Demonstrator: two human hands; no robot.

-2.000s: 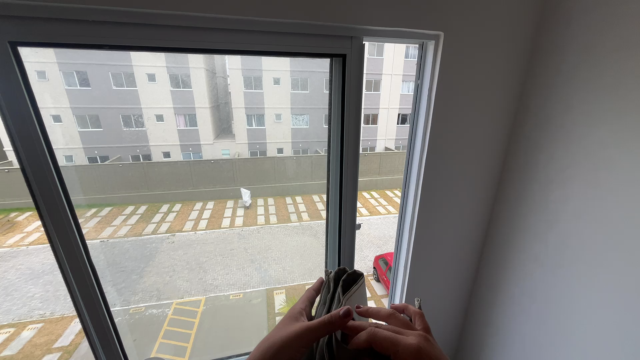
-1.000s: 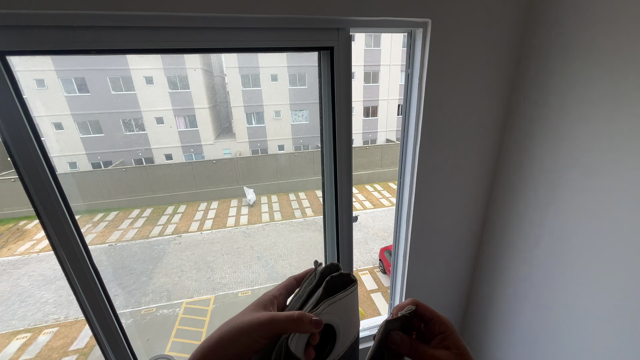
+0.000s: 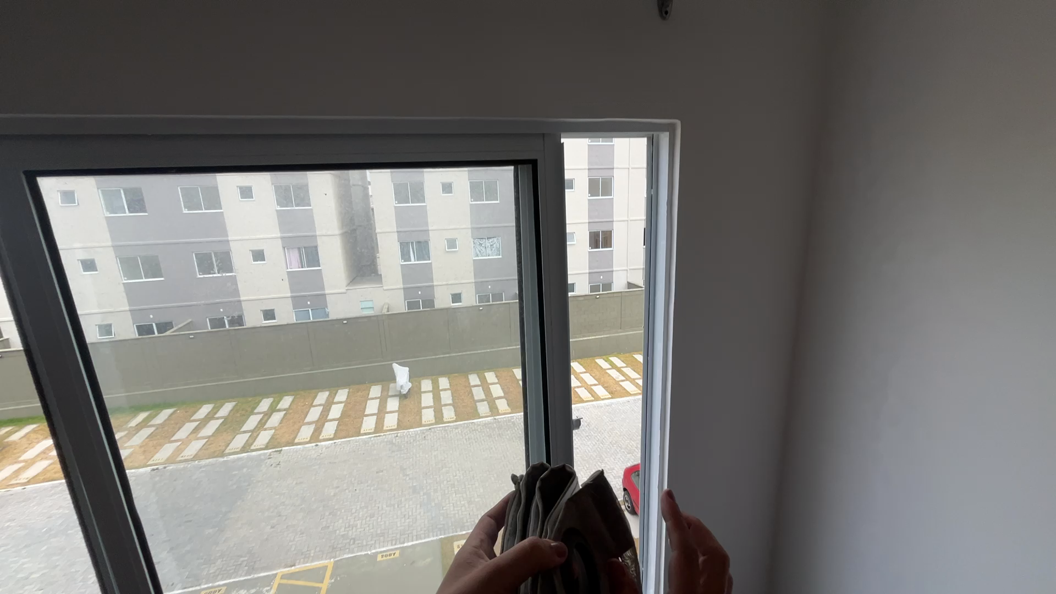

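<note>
A bundle of dark folded fabric point(image 3: 569, 520) stands up at the bottom middle of the head view, its upper edges pleated in several layers. My left hand point(image 3: 503, 557) grips it from the left, with the thumb across its front. Just right of the bundle is my right hand point(image 3: 697, 549), its fingers raised and apart from the upper part of the fabric. The lower ends of both hands and of the bundle are cut off by the frame edge, so whether the right hand touches the fabric lower down cannot be told.
Ahead is a sliding window with a metal frame point(image 3: 553, 330), its right side unglazed by the front pane. A plain wall point(image 3: 924, 330) rises at the right. Outside are a paved lot point(image 3: 330, 487), a boundary wall point(image 3: 330, 363), apartment buildings point(image 3: 173, 223) and a red car point(image 3: 632, 488).
My right hand has come away from the upper fabric it was holding a second ago. The fabric's layers now stand more fanned out. The view has tilted upward.
</note>
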